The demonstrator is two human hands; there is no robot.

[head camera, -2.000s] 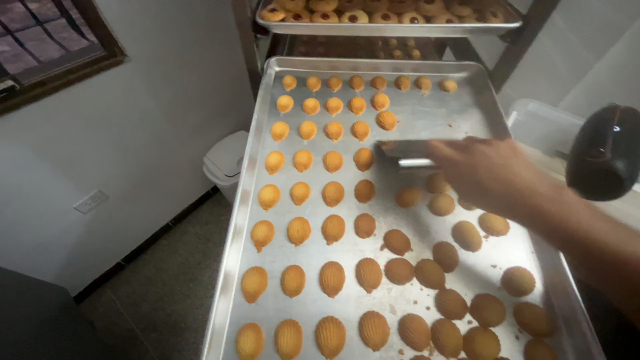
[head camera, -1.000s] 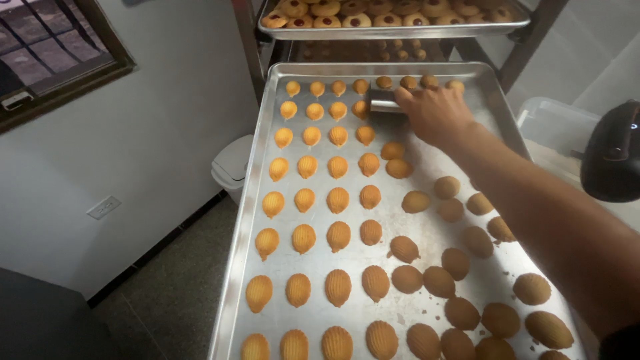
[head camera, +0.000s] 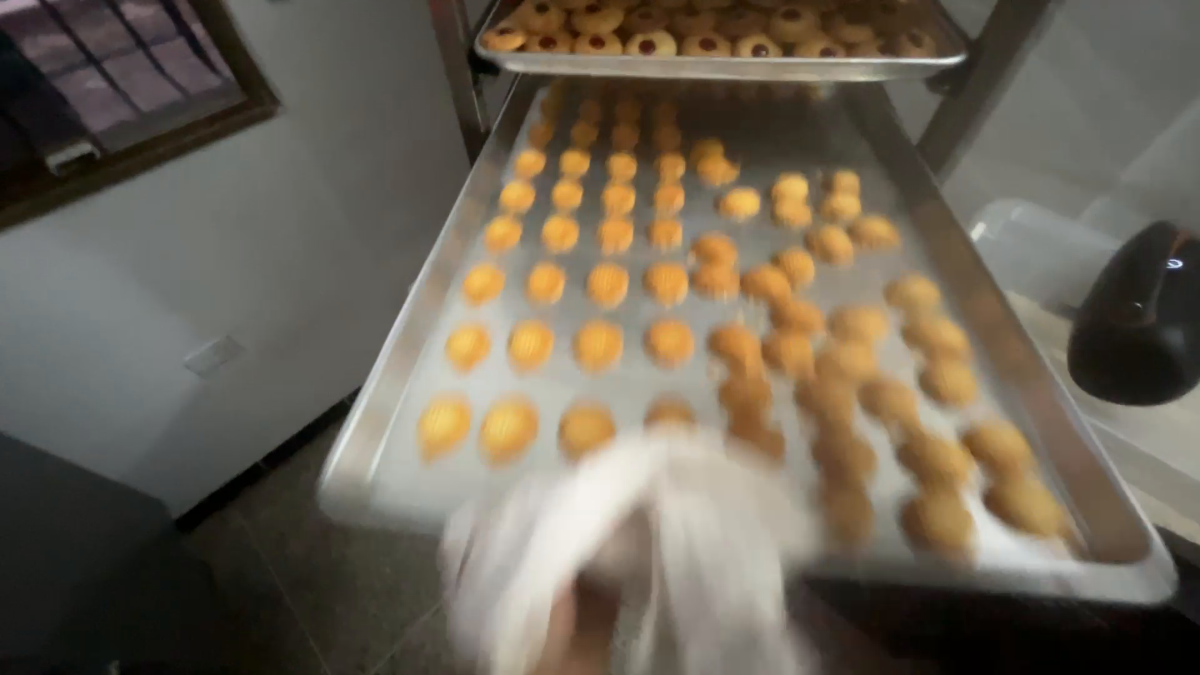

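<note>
A white cloth [head camera: 647, 534], blurred, is bunched over the front rim of a metal baking tray [head camera: 384, 375]. My left hand [head camera: 586, 619], mostly hidden, grips the cloth there, though blur makes the side of the hand hard to tell. On the tray's left part, ridged golden cookies [head camera: 607, 284] sit in spaced rows. Browner cookies [head camera: 858, 323] lie loosely on the right part, several touching or overlapping. My right hand is out of view, and so is the metal scraper.
Just above the tray's far end is another tray [head camera: 722, 66] of cookies with dark red centres, on a metal rack [head camera: 994, 75]. At right are a black rounded object [head camera: 1139, 314] and a clear plastic container [head camera: 1022, 244]. A barred window [head camera: 122, 75] is at upper left.
The tray has moved forward, its far rows now beneath the upper tray. The right hand and its scraper have left the view, and the cloth-covered hand has appeared at the front rim.
</note>
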